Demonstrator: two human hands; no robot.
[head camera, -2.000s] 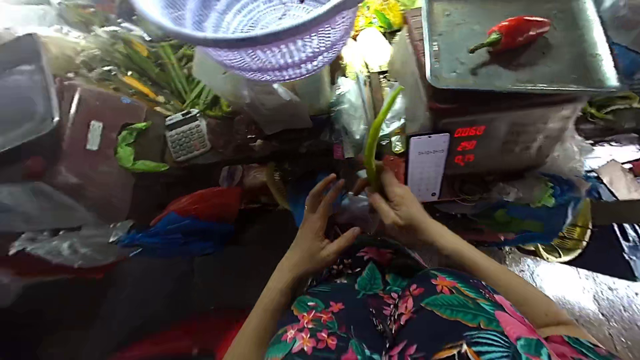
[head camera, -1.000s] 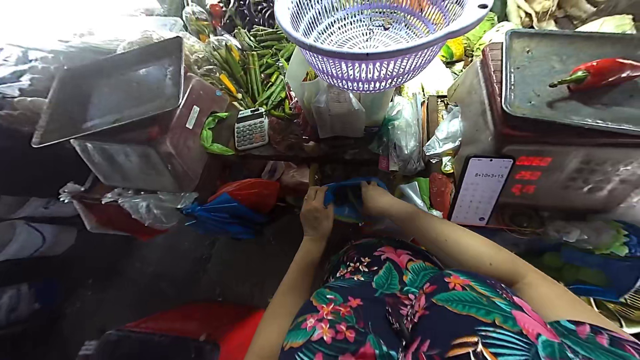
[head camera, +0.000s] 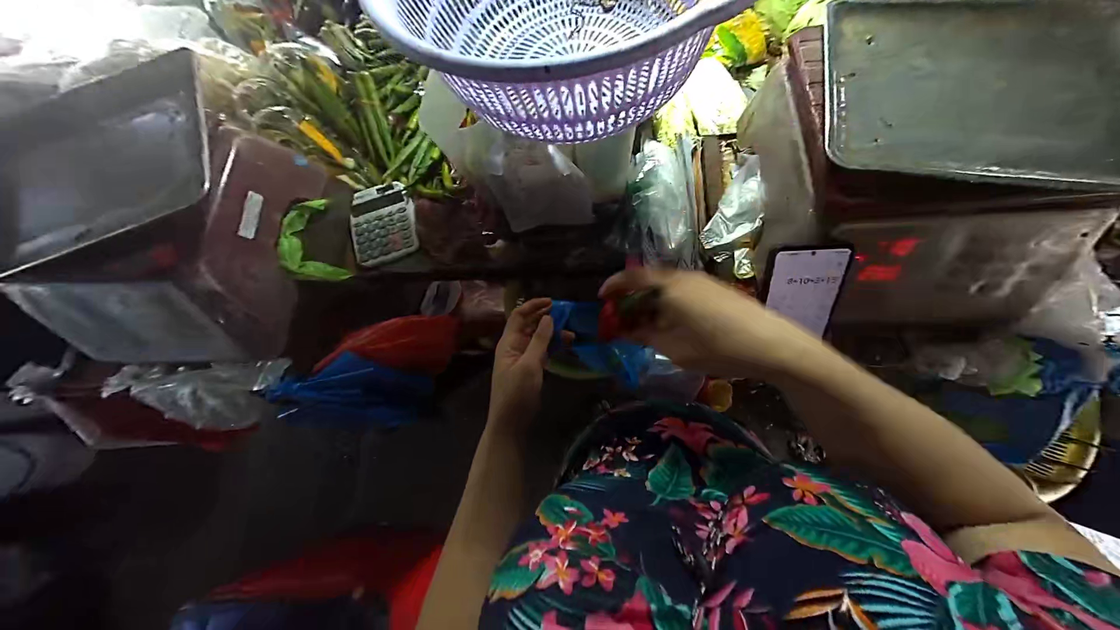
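My left hand (head camera: 525, 350) grips the edge of a blue plastic bag (head camera: 577, 328) in front of my body. Blurred by motion, my right hand (head camera: 669, 311) holds a red chili pepper (head camera: 612, 317) with a green stem at the bag's right side. Beyond my right hand, a phone (head camera: 805, 284) with a lit screen leans on a scale. The metal weighing pan (head camera: 971, 96) at the upper right holds no pepper. A purple plastic colander (head camera: 569, 96) is at the top centre. To the left, a calculator (head camera: 383, 226) lies near green leaves (head camera: 302, 245).
A second scale with a metal pan (head camera: 105, 166) stands at the left. Red plastic bags (head camera: 394, 341) and blue plastic bags (head camera: 354, 389) hang below the counter's edge. Green vegetables (head camera: 376, 114) are heaped behind the calculator. Clear plastic bags (head camera: 661, 201) hang at the centre.
The red pepper has left the right weighing pan and is in my right hand. The long green pepper held two seconds ago is out of sight. The blue bag came into my hands one second ago.
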